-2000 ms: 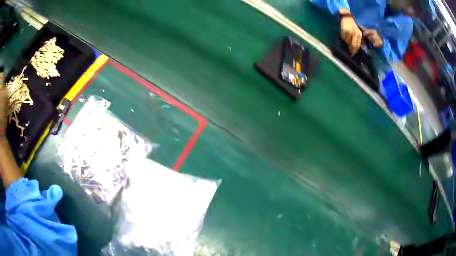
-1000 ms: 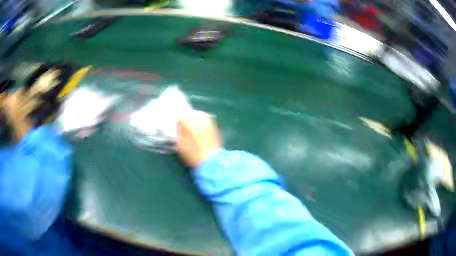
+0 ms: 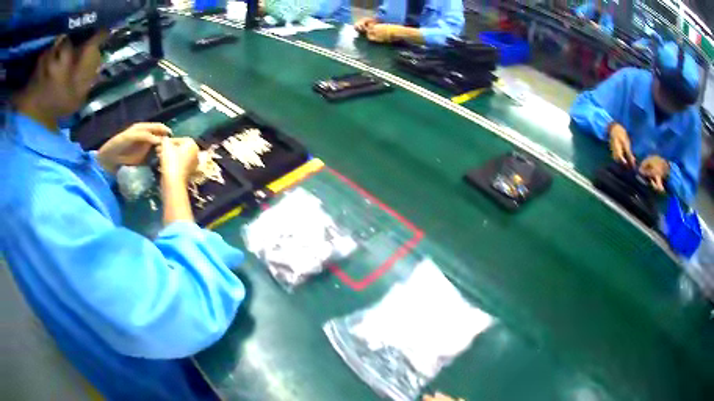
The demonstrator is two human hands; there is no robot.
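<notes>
A white packet in a clear plastic bag (image 3: 423, 317) lies flat on the green bench, lower middle. A second crinkled clear bag with pale contents (image 3: 296, 237) lies to its upper left, overlapping the red tape outline. Only fingertips, apparently of my left hand (image 3: 442, 397), show at the bottom edge, just below the white packet. The rest of that hand is cut off, so its grip and any contact with the bag cannot be told. My right hand is out of the picture.
A neighbour in blue at left works with both hands over black trays (image 3: 274, 149) of cream pieces. Black housings on dark pads (image 3: 509, 182) lie along the bench. Opposite are workers, stacked black trays (image 3: 450, 66) and a blue bin (image 3: 505, 47).
The view has swung up and left, showing the neighbour. The hand and sleeve that were at the white packet have dropped almost out of view. The white packet now lies apart from the other bag.
</notes>
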